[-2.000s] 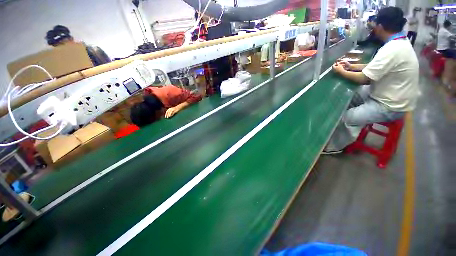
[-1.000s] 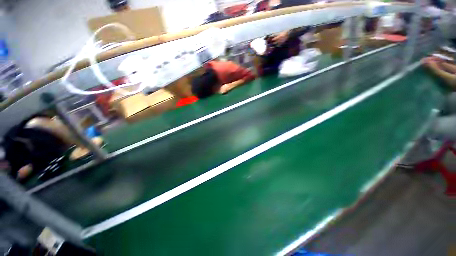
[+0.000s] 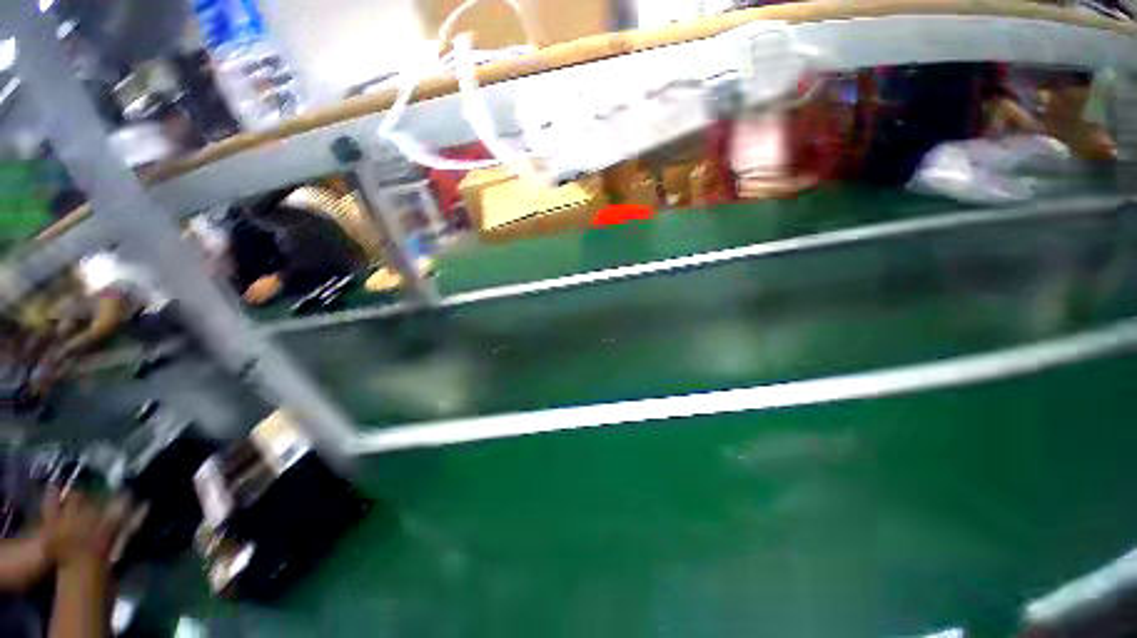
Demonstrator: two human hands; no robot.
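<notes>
Neither of my hands is in the picture. The green table surface (image 3: 599, 523) lies nearest in front of me, divided by a white strip (image 3: 698, 404). Open black blocks (image 3: 281, 499) with pale parts inside stand on it at the left, by the foot of a grey metal upright. Blur hides their details.
Another person's hands (image 3: 87, 536) are at the lower left edge. A person in black (image 3: 293, 249) leans at the far side. The grey upright (image 3: 162, 237) slants across the left. A clear plastic bag (image 3: 985, 168), cartons (image 3: 530, 202) and a red item (image 3: 622, 214) are on the far side.
The view has swung left. The black blocks and another person's hands have come into view. The seated person on the red stool and the blue cloth at the bottom have left the picture.
</notes>
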